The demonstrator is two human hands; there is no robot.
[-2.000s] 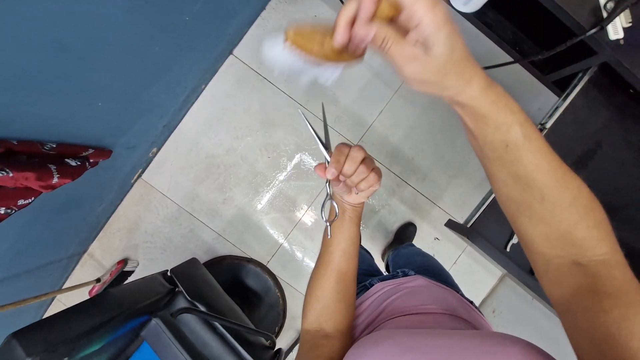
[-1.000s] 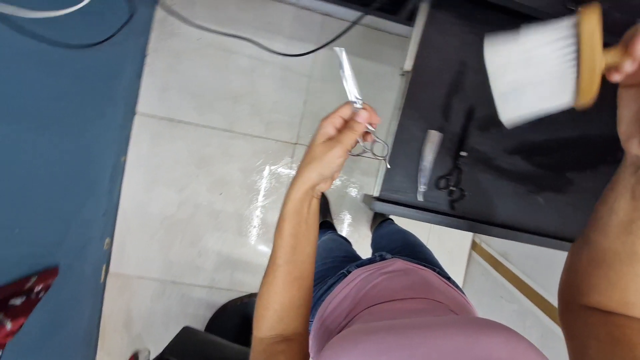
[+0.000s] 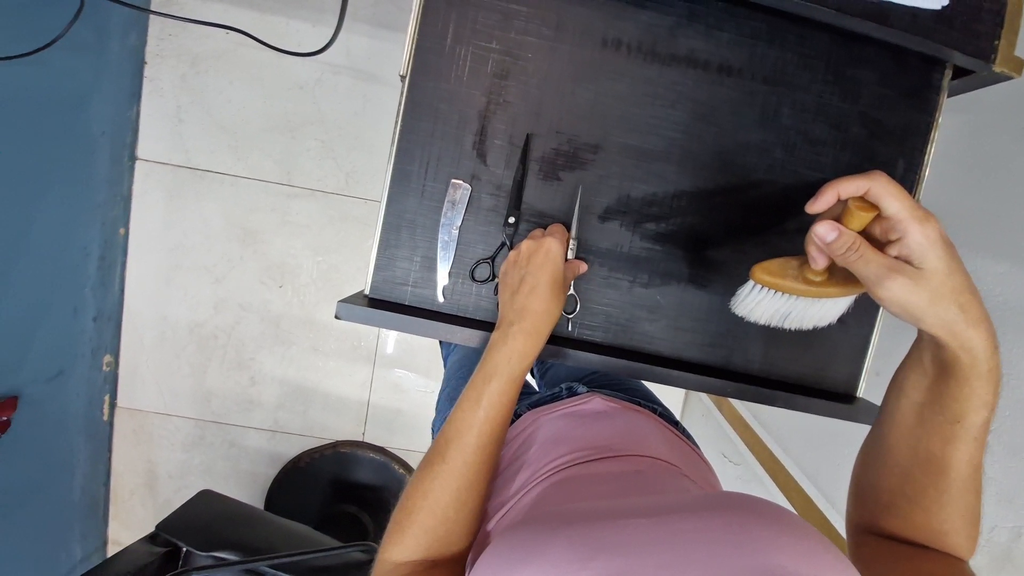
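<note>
My left hand [image 3: 538, 276] is low over an open black drawer [image 3: 680, 144], its thumb and fingers on a pair of silver scissors [image 3: 574, 232] whose closed blades point away from me. Left of that hand lie black-handled scissors [image 3: 517, 192], partly hidden by it, and further left a silver straight razor [image 3: 452, 236]. On the right, my right hand [image 3: 896, 248] holds a neck duster brush [image 3: 804, 278] by its wooden knob handle, white bristles facing down, above the drawer's right part.
The drawer's front edge [image 3: 608, 358] runs close to my body. A black cable [image 3: 240, 32] crosses the tiled floor at the upper left, beside a blue wall [image 3: 64, 240]. A round black base [image 3: 340, 488] and part of a black chair [image 3: 232, 532] stand at the lower left.
The silver scissors, held up over the floor before, are now down at the drawer with my left hand. My right hand has lowered and turned the brush bristles down. The view has shifted toward the drawer.
</note>
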